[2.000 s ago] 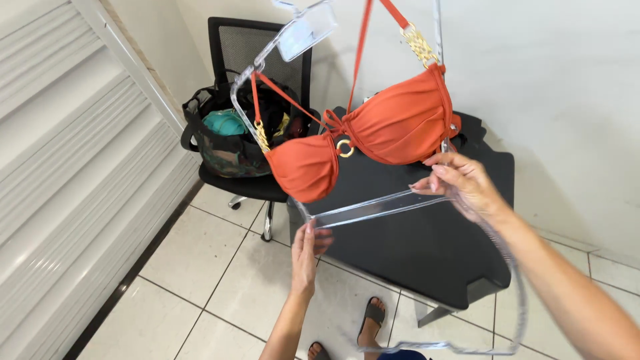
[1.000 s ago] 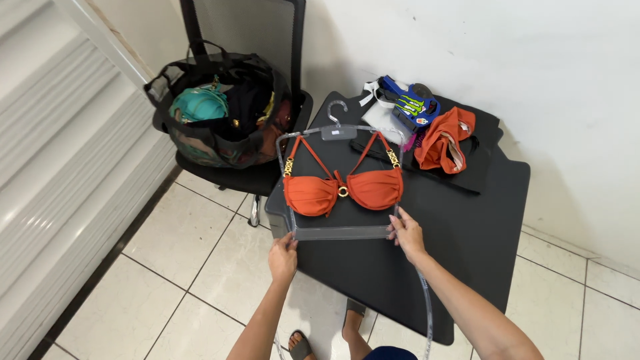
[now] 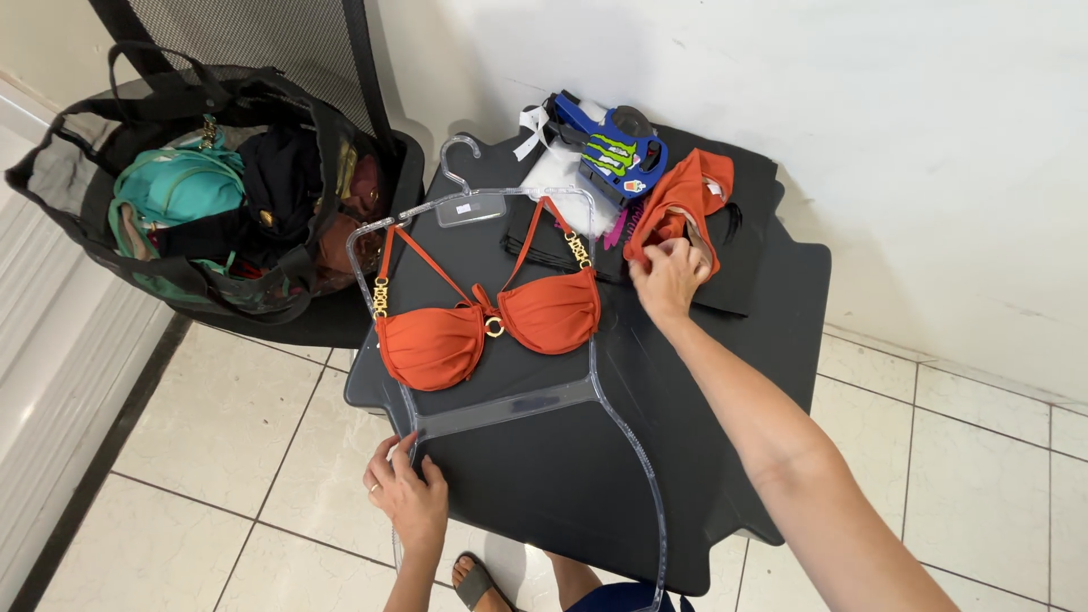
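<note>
An orange bikini top (image 3: 549,311) with gold chain links hangs on a clear plastic body-shaped hanger (image 3: 510,410), which lies on a dark table (image 3: 544,484). My left hand (image 3: 410,489) rests at the hanger's left side, by the end of its crossbar, fingers curled at the frame; whether it grips is unclear. At the table's back right, my right hand (image 3: 671,276) has its fingertips on the lower edge of an orange bikini bottom (image 3: 693,195), seemingly pinching the cloth.
A blue tagging-tool-like device or tape dispenser (image 3: 616,153) lies on white plastic and black folded material (image 3: 722,293). A black mesh bag (image 3: 285,293) of swimwear sits on a chair (image 3: 382,127) at left. A wall (image 3: 892,127) stands behind the table.
The hanger with the top was held up, then lowered onto the table. My right hand has left the hanger's right side and moved to the orange bottom. The view has moved closer.
</note>
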